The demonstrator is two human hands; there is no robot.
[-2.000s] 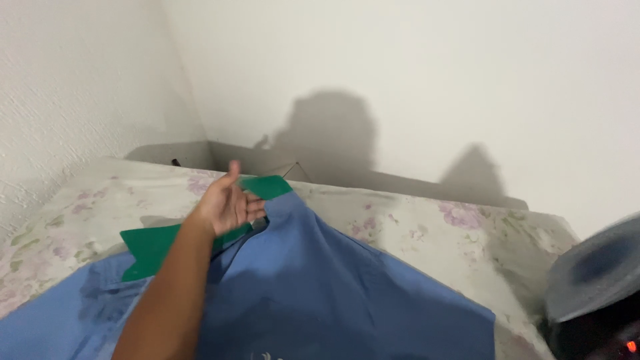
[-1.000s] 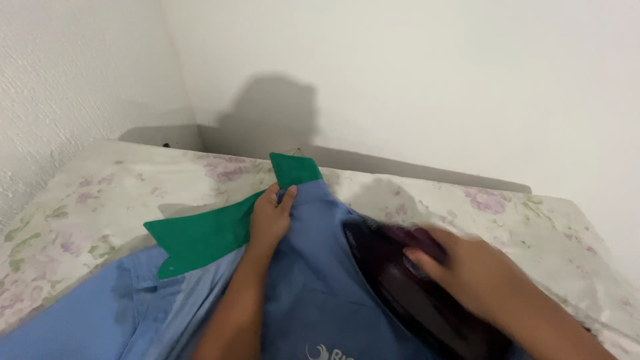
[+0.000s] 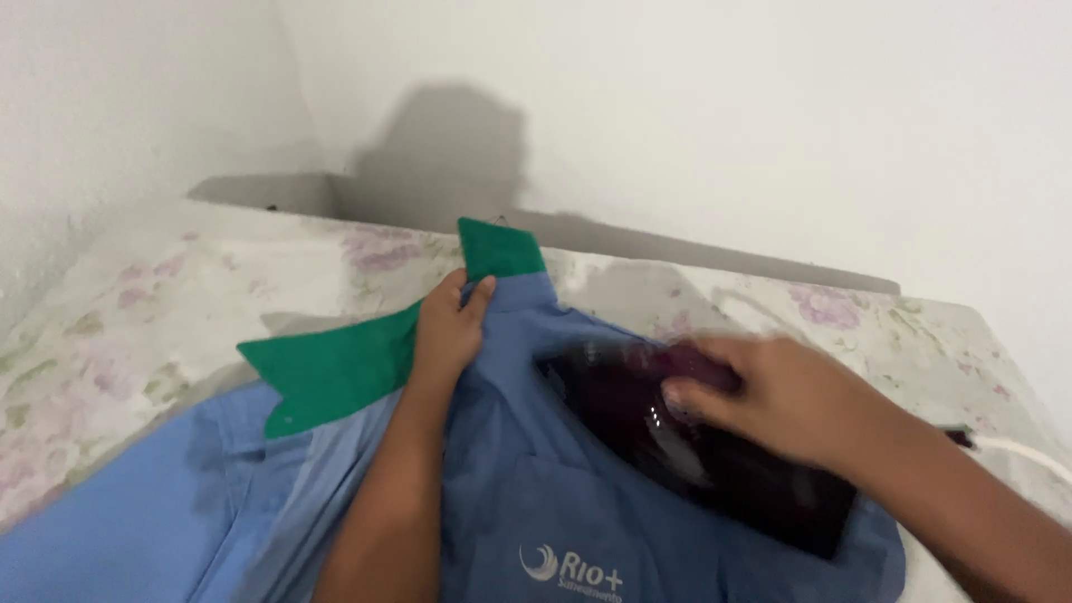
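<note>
A blue shirt (image 3: 536,402) with a green collar (image 3: 343,368) lies spread over a flowered cloth. My left hand (image 3: 456,322) pinches the shirt at the collar, where the green meets the blue. In my right hand (image 3: 754,394) is the handle of a dark, glossy clothes iron (image 3: 670,444). The iron rests on the shirt's shoulder and upper front, its tip pointing toward the collar; its soleplate is hidden. Below it, the chest pocket bears a printed logo and writing.
The flowered cloth (image 3: 167,276) covers the surface under the shirt. White walls (image 3: 670,126) meet in a corner behind its far edge. A pale cord (image 3: 1017,452) with a dark end runs at the right, behind my right forearm.
Two seconds ago my left hand was open above the collar and the iron stood at the far right. Since then my left hand has taken hold at the collar and the iron has come onto the shirt.
</note>
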